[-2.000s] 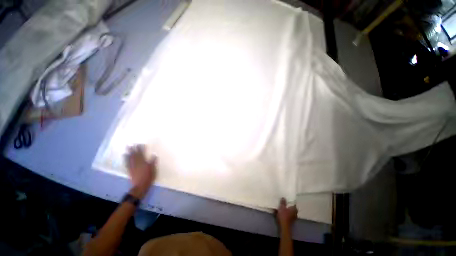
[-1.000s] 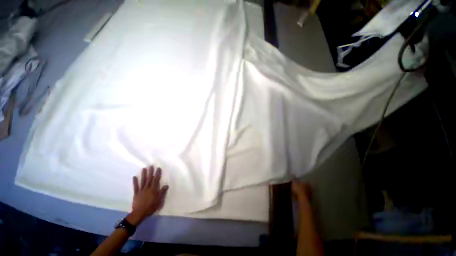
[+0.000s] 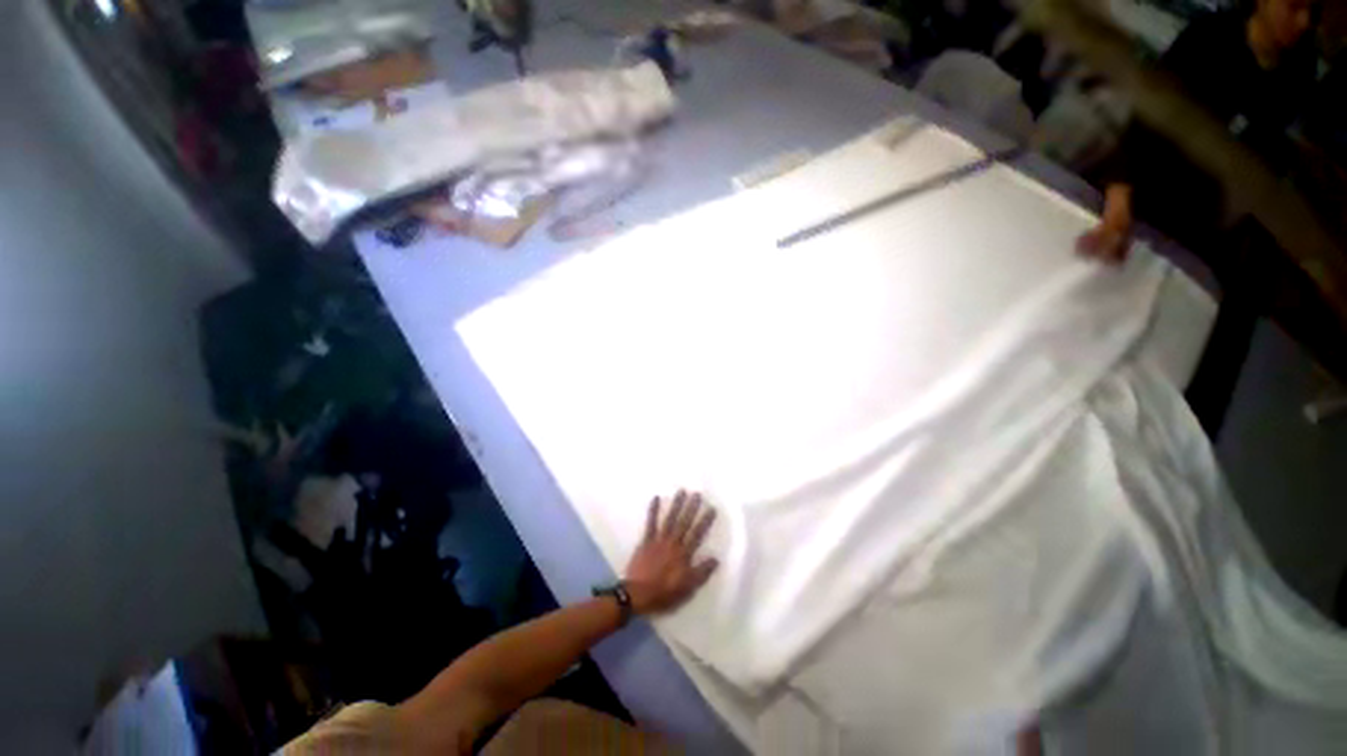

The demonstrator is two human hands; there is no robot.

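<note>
White cloth point(image 3: 916, 355) lies over a flat, square-edged white lay, smooth and very bright at the left, with long folds running across its right part. My left hand point(image 3: 675, 554) is flat on the cloth near its near edge, fingers spread, a watch on the wrist. A small skin-coloured bit at the bottom edge, below the hanging folds, may be my right hand point(image 3: 1030, 740); it is nearly all cut off and its grip is hidden. A thin dark stick point(image 3: 898, 198) lies on the cloth at the far side.
Another person's hand point(image 3: 1108, 232) is at the far right corner of the cloth. A dark rail point(image 3: 1223, 355) crosses at the right. A shiny off-white roll point(image 3: 473, 136) and crumpled scraps lie on the blue-grey table point(image 3: 429, 318). Loose cloth falls toward the lower right.
The view has swung left and tilted up, showing the far person and stick. My left hand stays flat on the cloth, where the ripples at the left are smoother. My right hand has nearly left view.
</note>
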